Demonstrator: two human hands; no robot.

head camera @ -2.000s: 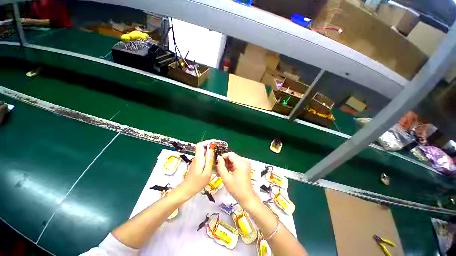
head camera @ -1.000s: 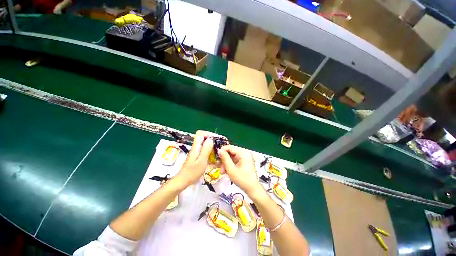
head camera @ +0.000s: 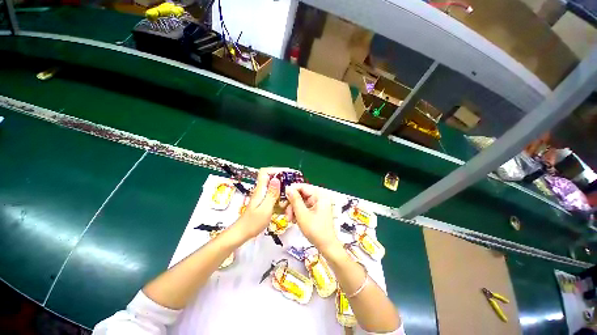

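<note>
My left hand holds a housing unit above the far edge of the white sheet; a dark part and reddish wires show at its top. My right hand has its fingertips at the unit's right side, pinched at the dark part or its wires; which one is too small to tell. Several pale oval units with yellow blocks lie on the sheet, such as a unit near the middle, with black tabs like this tab beside them. My hands partly hide the held unit.
Yellow-handled pliers lie on a brown cardboard pad at the right. Beyond the worn metal edge, the green belt carries spaced units, one unit near the middle. A grey post slants at the right. Parts boxes stand opposite.
The view has shifted slightly. The belt unit has moved to the right. Both hands stay together at the held unit, which is turned a little, with its dark part more visible than at first.
</note>
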